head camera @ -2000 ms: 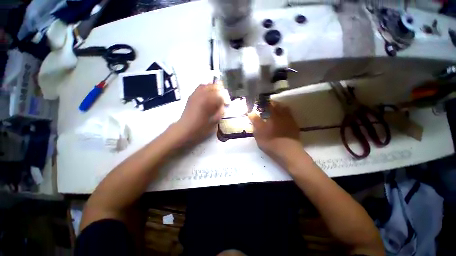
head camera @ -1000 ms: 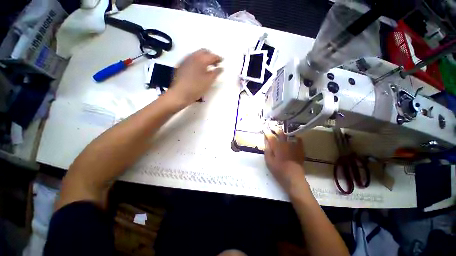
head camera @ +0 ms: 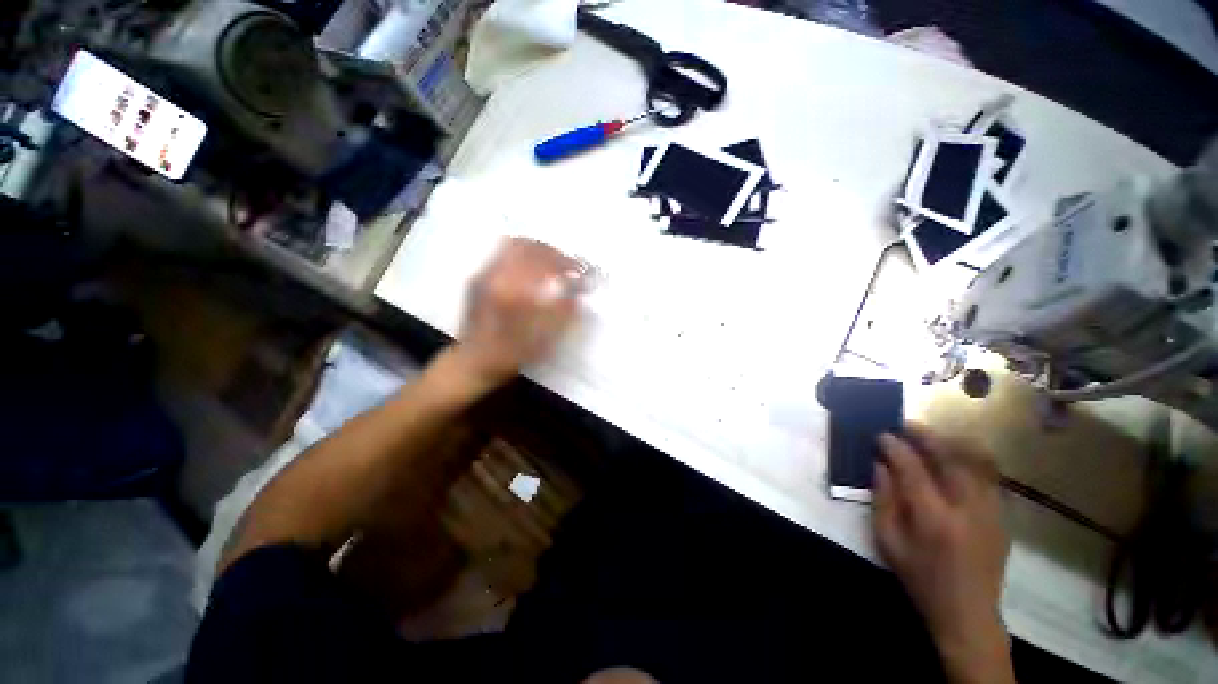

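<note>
My right hand [head camera: 942,515] is at the lower right, its fingertips on the right side of a dark patch piece [head camera: 859,430] with a white lower edge. The piece lies left of and in front of the needle area. My left hand [head camera: 521,310] is blurred over the table's left front part, fingers curled; something whitish shows at its fingertips, but I cannot tell whether it is held. Dark patch pieces with white edges lie in a loose pile [head camera: 697,183] at centre. More white-bordered pieces [head camera: 951,181] overlap left of the sewing machine head [head camera: 1069,274].
Black-handled scissors [head camera: 685,88] and a blue-handled screwdriver [head camera: 577,142] lie at the back of the table [head camera: 641,321]. Large scissors [head camera: 1151,568] lie at the right. A lit phone screen [head camera: 130,115] and another machine [head camera: 247,80] are at the upper left.
The view has swung left. My left hand has moved from the centre pile towards the table's front left. My right hand has moved from the needle area to a dark piece in front of it.
</note>
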